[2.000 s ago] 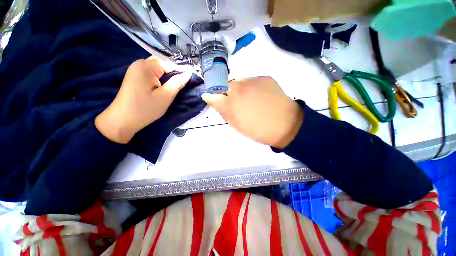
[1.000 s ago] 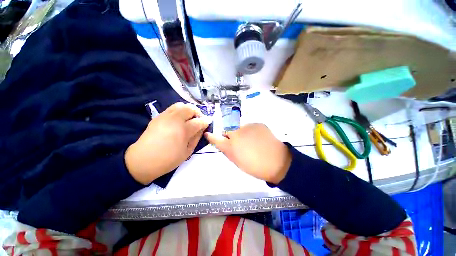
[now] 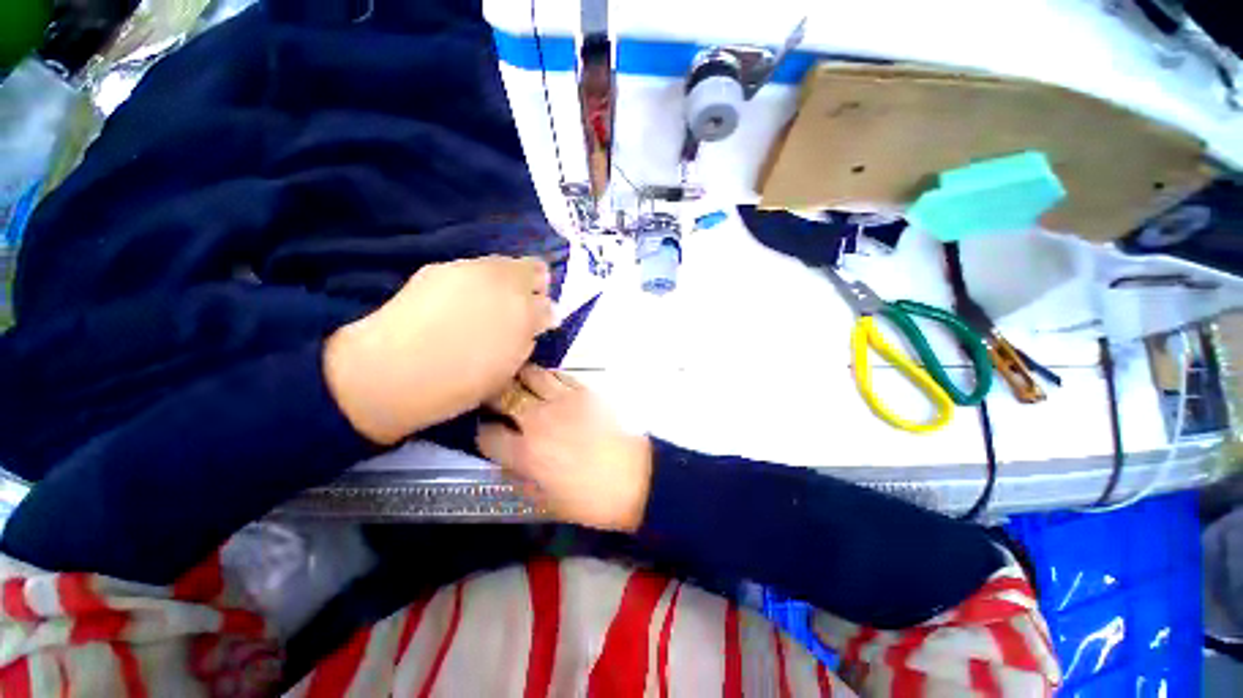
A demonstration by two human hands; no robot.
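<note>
The navy garment (image 3: 395,164) lies heaped left of the needle, and part of it runs under both hands. A narrow dark edge (image 3: 570,327) shows between the hands and the presser foot (image 3: 589,248). My left hand (image 3: 450,348) grips the cloth just left of and below the foot, with its fingers bent down. My right hand (image 3: 570,443) holds the cloth edge closer to the table front, its fingertips near my left hand. The cloth inside the fingers is mostly hidden. The grey-blue cylinder (image 3: 660,259) stands right of the foot, apart from both hands.
Scissors (image 3: 900,368) with yellow and green handles and orange-brown snips (image 3: 1011,368) lie at right. Brown cardboard (image 3: 872,137) on the machine bears a mint-green block (image 3: 988,198). Dark scraps (image 3: 798,235) lie behind the scissors. A measuring tape (image 3: 409,498) runs along the table edge; blue crate (image 3: 1104,586) at lower right.
My right hand has moved left and toward the table front, away from the cylinder. My left hand stays on the cloth but slightly away from the foot. The camera view has shifted.
</note>
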